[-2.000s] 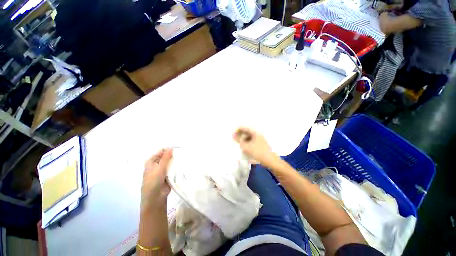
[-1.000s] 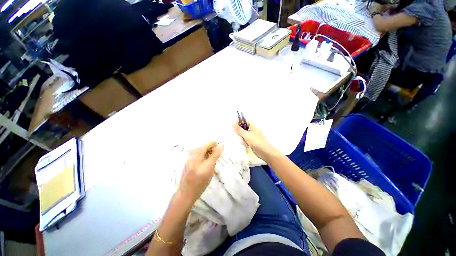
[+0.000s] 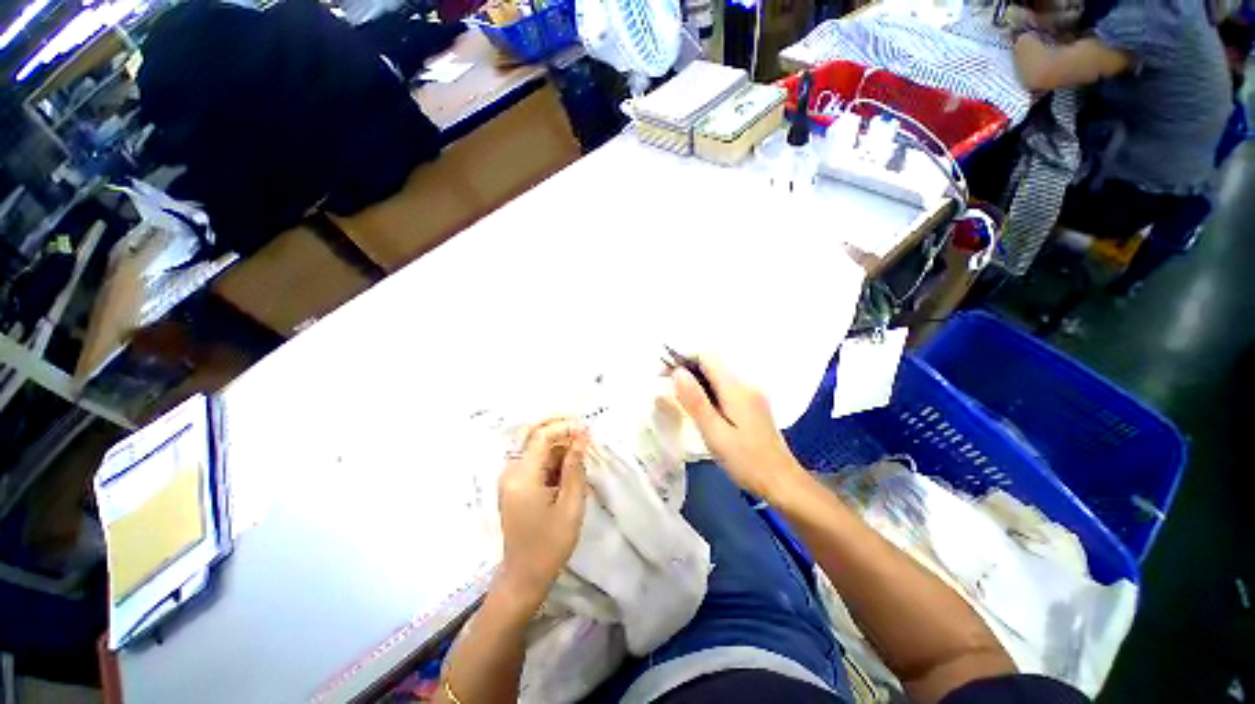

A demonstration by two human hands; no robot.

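Observation:
A cream floral garment (image 3: 630, 550) lies over the near table edge and my lap, its upper part washed out against the white tabletop. My left hand (image 3: 545, 484) pinches the cloth at its fingertips. My right hand (image 3: 732, 424) holds small dark thread snips (image 3: 692, 374), tips pointing up and left, above the garment's right side. Whether the right fingers also touch the cloth is hard to tell. Any thread ends are too fine to see.
White table (image 3: 454, 330); clipboard with papers (image 3: 163, 516) at left; measuring tape (image 3: 399, 640) on the near edge. Card blocks (image 3: 709, 110), dark-topped bottle (image 3: 797, 138) and power strip (image 3: 881, 162) at the far right. Blue basket (image 3: 1053, 413) with cream garments at right. A person (image 3: 1163, 96) sits beyond.
My left hand has moved right along the garment since the oldest frame, and slightly down and left since the last. My right hand has moved slightly right and down, still with the snips.

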